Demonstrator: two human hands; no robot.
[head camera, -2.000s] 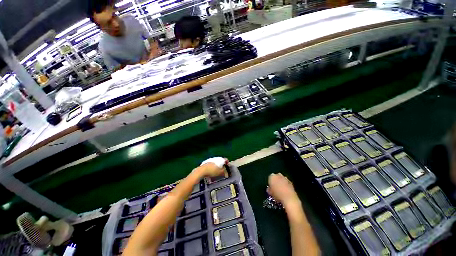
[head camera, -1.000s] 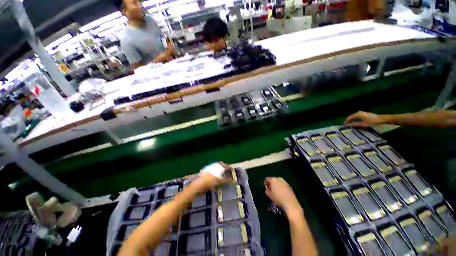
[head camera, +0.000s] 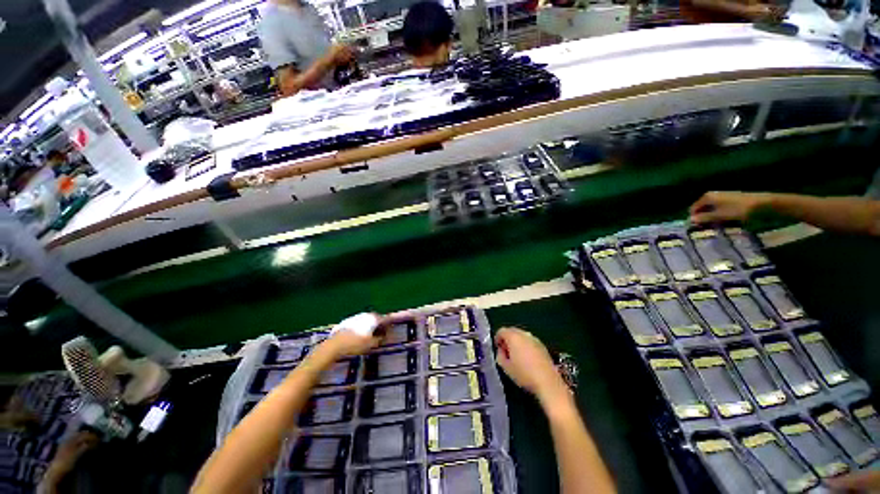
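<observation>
My left hand, with a white covering on it, is over the top of the second column from the right in the blister tray. Its fingertips touch or hover at a phone housing; whether they hold anything is unclear. My right hand is just right of the tray's right edge, fingers curled, with a small dark spot at the fingertips. Housings in the rightmost column have gold ends; the others are black and grey. Small silvery metal parts lie on the dark green bench beside my right hand.
Stacked trays of gold-ended housings stand at the right, with another person's hand at their far edge. A clear tray lies on the green conveyor. A raised white shelf crosses behind. A fan and plug are at left.
My left hand has moved from the rightmost column to the column left of it. My right hand has moved from beside the metal parts towards the tray edge. Another person's hand has appeared at the right stack.
</observation>
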